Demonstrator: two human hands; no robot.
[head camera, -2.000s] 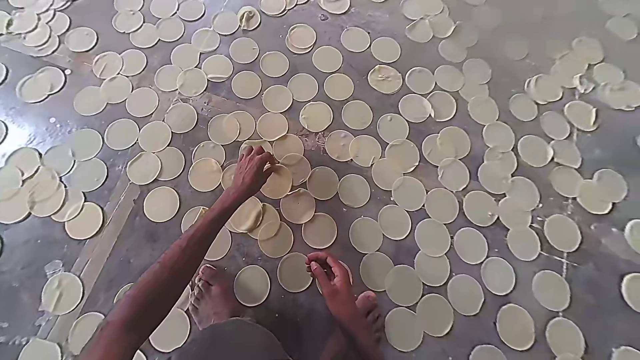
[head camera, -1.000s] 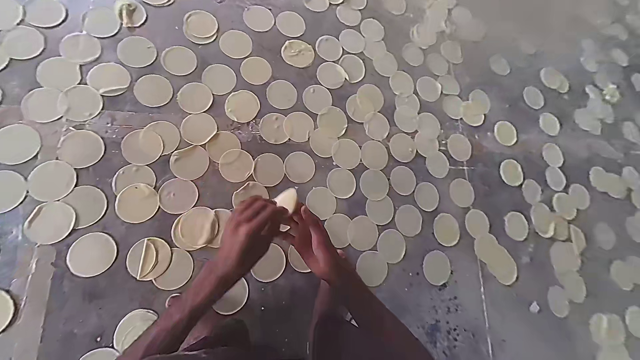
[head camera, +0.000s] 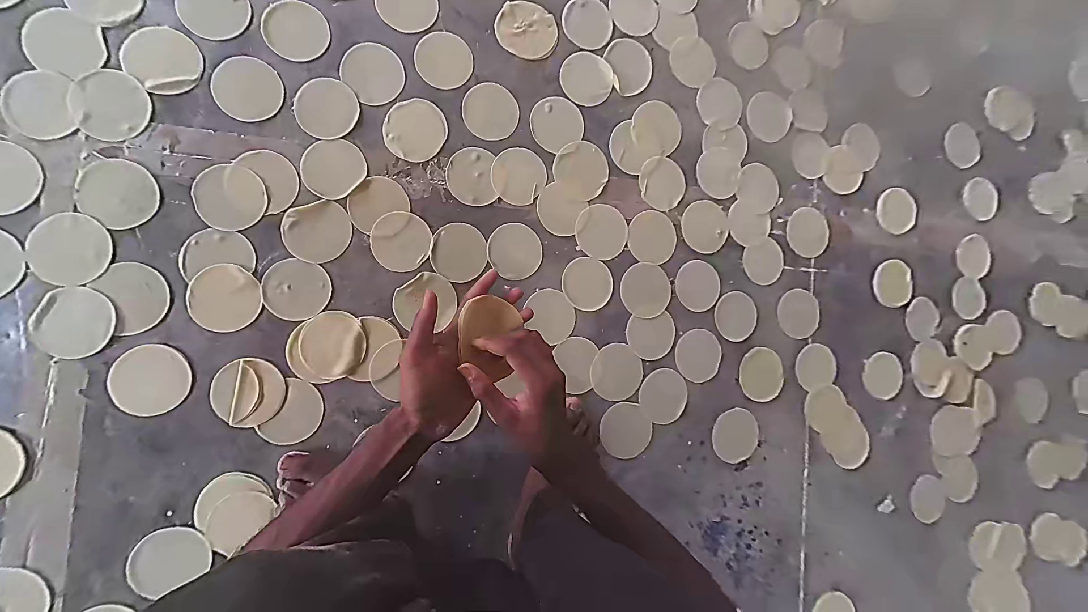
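Thin round cream-coloured dough discs, some of them overlapping, lie spread over the grey floor. Near the middle of the head view, my left hand (head camera: 435, 374) is palm up with its fingers spread, and a darker tan disc (head camera: 488, 323) rests against it. From the right, my right hand (head camera: 525, 382) touches the same disc with bent fingers; whether it is one disc or a small stack is unclear. A disc (head camera: 425, 299) lies on the floor just behind my left fingers. Left of my hands is a disc with a folded one on it (head camera: 246, 393).
My bare feet (head camera: 299, 473) are on the floor below my forearms, with discs close by on both sides. A small overlapping pile of discs (head camera: 333, 344) lies left of my left hand. Pale seams (head camera: 806, 510) run across the floor.
Two seconds ago my hands were apart, the left over discs on the floor. They came together around a pale piece one second ago; now a round disc shows flat between them.
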